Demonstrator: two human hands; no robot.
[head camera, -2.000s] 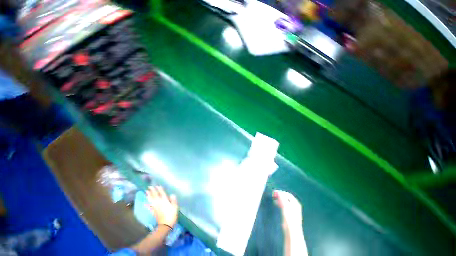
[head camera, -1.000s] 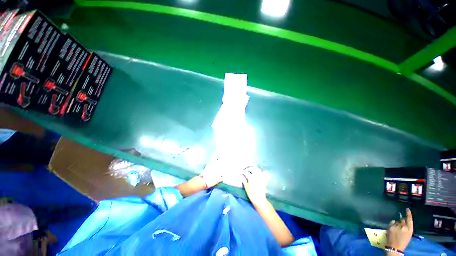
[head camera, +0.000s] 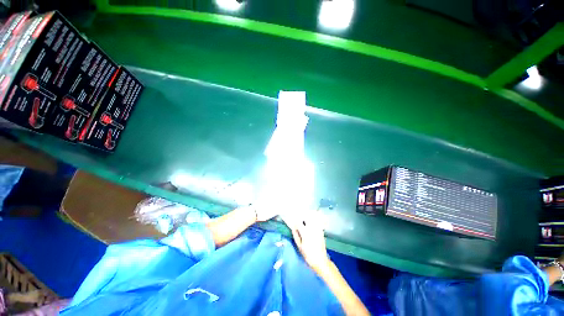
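A long bright white label strip (head camera: 289, 139) lies on the green bench in front of me, its lower part washed out by glare. My left hand (head camera: 267, 212) is at the near end of the strip, its fingers lost in the glare. My right hand (head camera: 309, 237) is just right of it, fingers pointing to the strip's near end. Whether either hand grips the strip cannot be told. A black retail box (head camera: 442, 202) lies on the bench to the right, its end flap with small framed pictures facing left.
A stack of black boxes with red tool pictures (head camera: 71, 92) stands at left. A brown open carton (head camera: 99, 207) with clear plastic is below the bench edge. More black box ends (head camera: 552, 213) and a co-worker's blue sleeve (head camera: 522, 287) are at right. A green rail (head camera: 371, 50) runs behind.
A black retail box now lies apart on the bench at right, left of the other boxes. The co-worker's hand has moved off to the right edge. My hands remain at the strip's near end.
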